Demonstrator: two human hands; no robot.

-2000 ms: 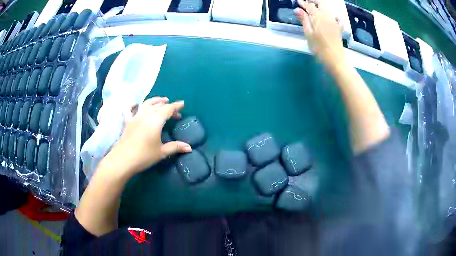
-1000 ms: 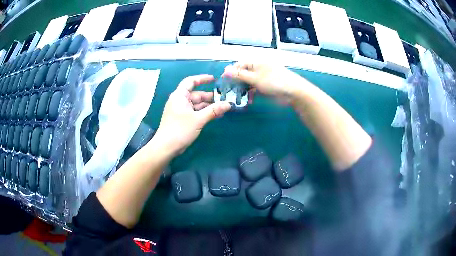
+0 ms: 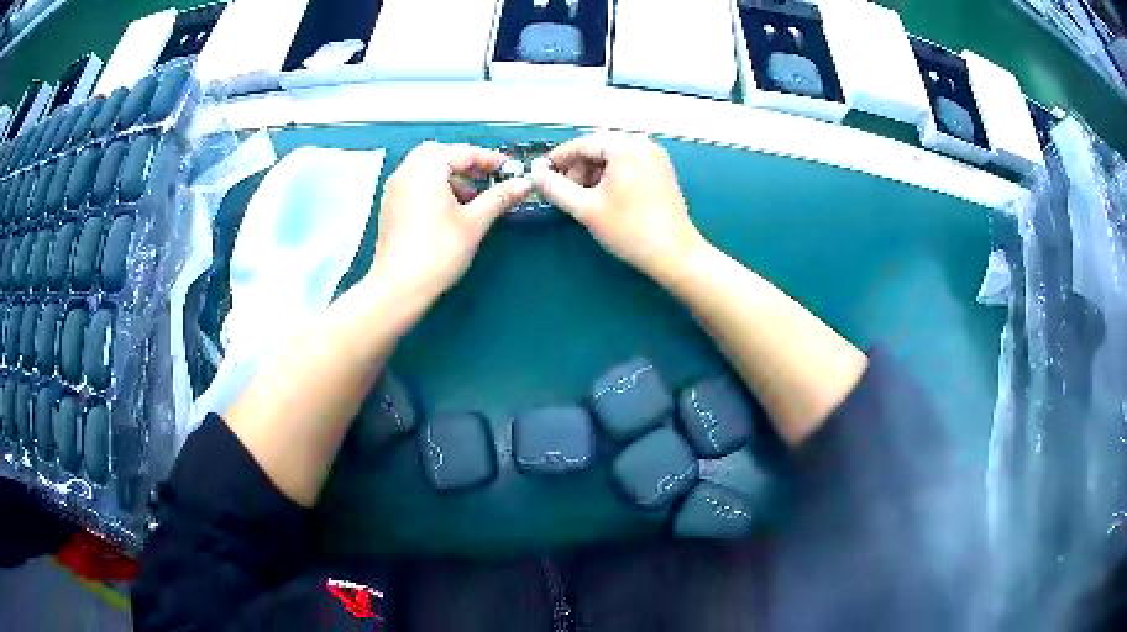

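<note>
My left hand (image 3: 426,222) and my right hand (image 3: 633,204) meet near the far edge of the green mat. Each pinches a tiny pale earbud between thumb and forefinger. An opened charging case (image 3: 531,212) lies between and below the fingertips, mostly hidden by them. Several closed dark charging cases lie loose on the near part of the mat, one of them (image 3: 552,440) near the middle. Another case (image 3: 391,407) lies partly behind my left forearm.
A blister tray (image 3: 74,266) full of cases stands at the left. A white protective sheet (image 3: 303,235) lies beside it. Clear plastic wrap (image 3: 1051,321) is at the right. Beyond the white rail (image 3: 667,117) stand open boxes (image 3: 791,105) and white lids (image 3: 674,43).
My right hand went from a box beyond the rail to the mat's far part. My left hand left the loose cases; an opened case appeared between both hands. The hands now pinch earbuds at it.
</note>
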